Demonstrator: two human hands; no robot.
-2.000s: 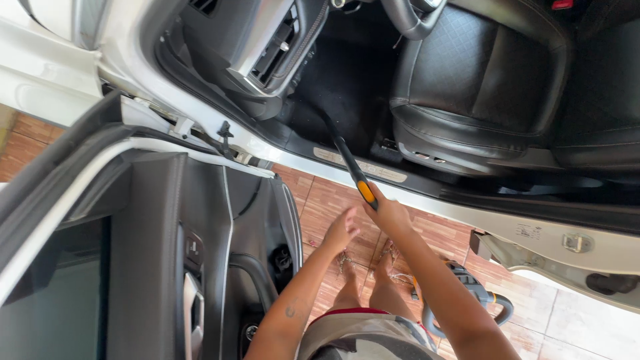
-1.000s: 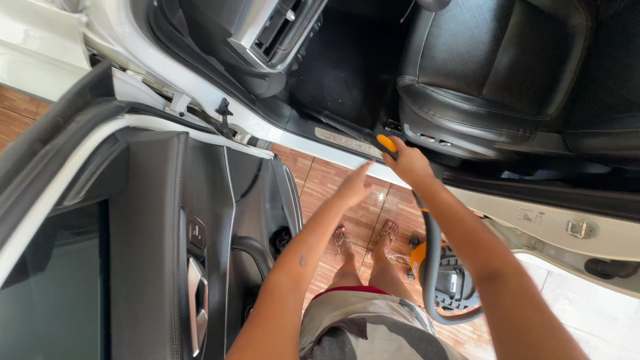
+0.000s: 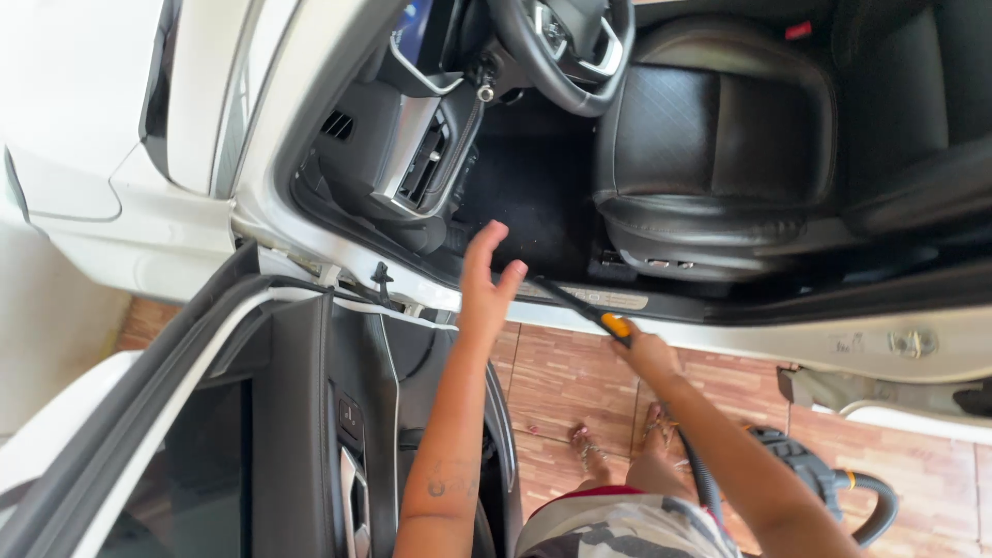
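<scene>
My right hand (image 3: 649, 355) grips the black wand of a vacuum cleaner (image 3: 577, 304) just behind its yellow part. The wand slants up and left across the door sill plate (image 3: 620, 299), and its far end lies near my left hand. My left hand (image 3: 487, 287) is raised over the sill with thumb and fingers apart, holding nothing. Beyond it is the dark driver's footwell floor (image 3: 535, 194), with small pale specks on it. The vacuum cleaner's body (image 3: 798, 457) stands on the tiles at the lower right, its hose (image 3: 880, 508) curving beside it.
The open front door (image 3: 287, 434) fills the lower left. A black leather seat (image 3: 717, 139) is at the upper right, with the steering wheel (image 3: 570, 54) above the footwell. My feet stand on wood-patterned tiles (image 3: 577, 380) beside the white car's sill (image 3: 728, 335).
My left hand has moved from outside the sill to above it, toward the footwell. My right hand still holds the wand. The view has shifted, showing the steering wheel fully.
</scene>
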